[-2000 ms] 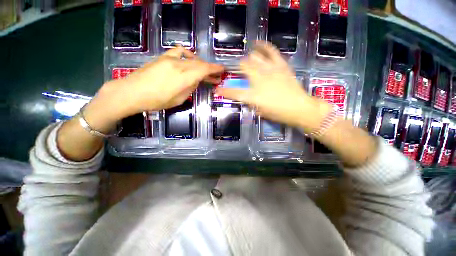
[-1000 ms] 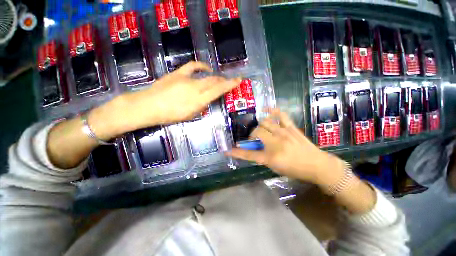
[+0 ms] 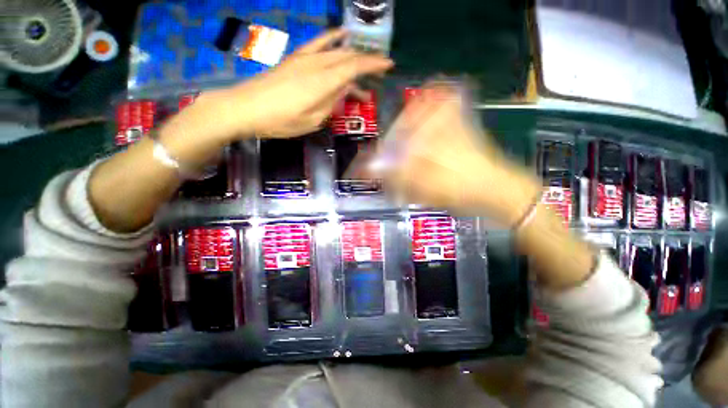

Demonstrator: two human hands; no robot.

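Red-and-black display modules lie in two rows in a clear blister tray [image 3: 471, 335]. One front-row module [image 3: 363, 271] shows blue marks on its screen, like printed film. My left hand [image 3: 299, 88] is over the back row, fingers apart and pointing right, with nothing visible in it. My right hand [image 3: 447, 155] is motion-blurred over the right end of the back row. A pale shine is at its fingertips above a back-row module; whether it is film I cannot tell. Both hands hide parts of the back-row modules.
A silvery bottle-like object [image 3: 369, 28] stands beyond my left fingertips. Left of it lies a blue sheet [image 3: 176, 48] with a small black, orange and white item [image 3: 263, 44]. A fan [image 3: 36, 32] is at rear left, a white board [image 3: 615, 68] at rear right. Another filled tray [image 3: 587, 143] is right.
The view has shifted, showing more of the bench behind the tray. My hands have moved from the front row to the back row. The blue piece at my right fingertips no longer shows.
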